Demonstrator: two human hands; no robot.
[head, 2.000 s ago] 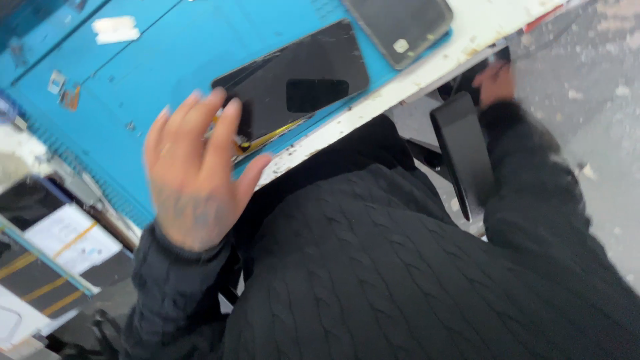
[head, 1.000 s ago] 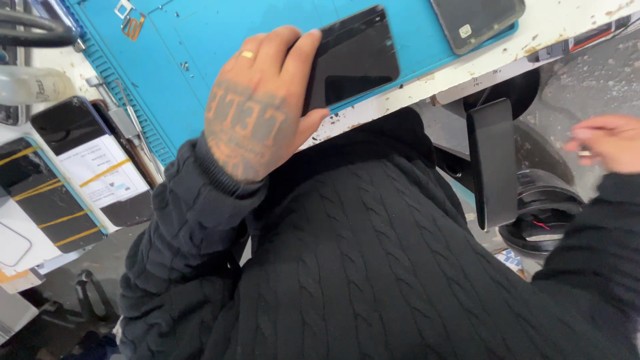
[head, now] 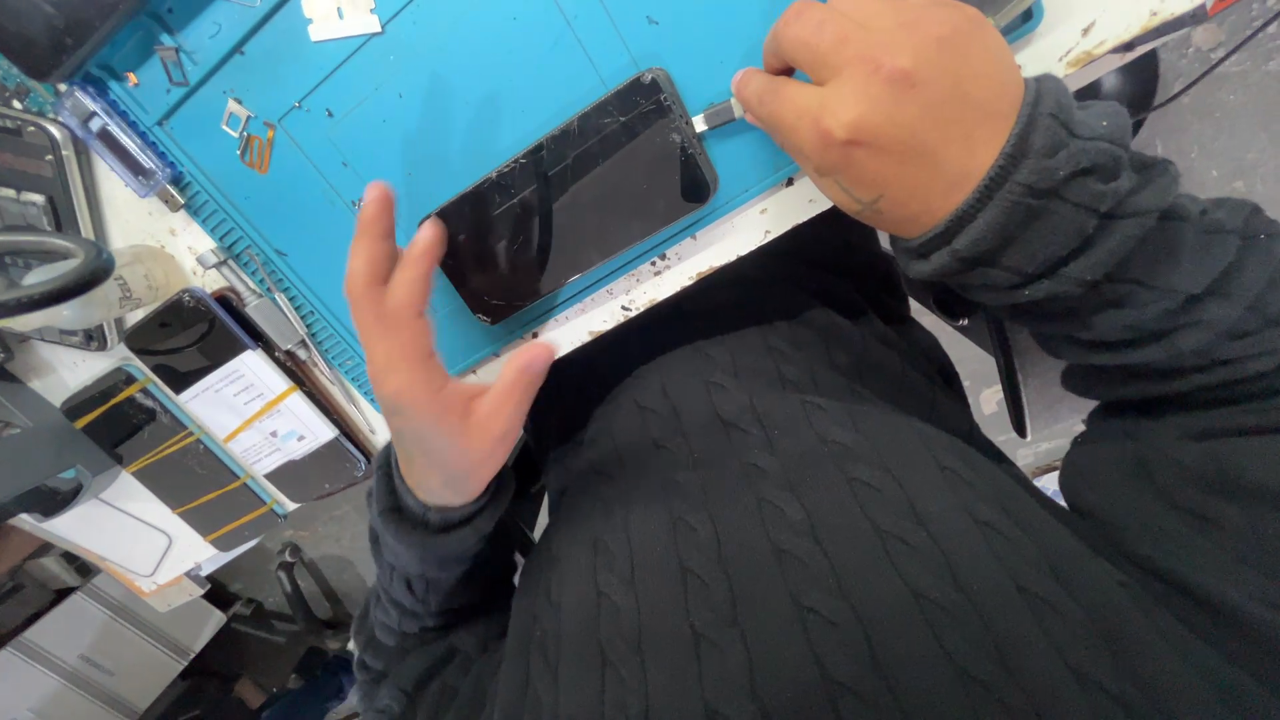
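A dark smartphone with a cracked screen lies face up and slanted on the blue repair mat. My right hand pinches a cable plug between thumb and fingers; the plug's metal tip points at the phone's near-right short edge. Whether the tip is inside the port, I cannot tell. My left hand is raised at the phone's left end, fingers spread and slightly blurred, with nothing in it. Its fingertips are close to the phone's corner; contact is unclear.
Small metal trays and an orange flex cable lie on the mat's left. Beyond its ridged edge are a clear blue USB device, a tool with a metal shaft, and phones with rubber bands. The white table edge is speckled.
My right hand has come from beside the table to the phone's right end, now with a cable plug. My left hand, on the phone a second ago, has let go and opened.
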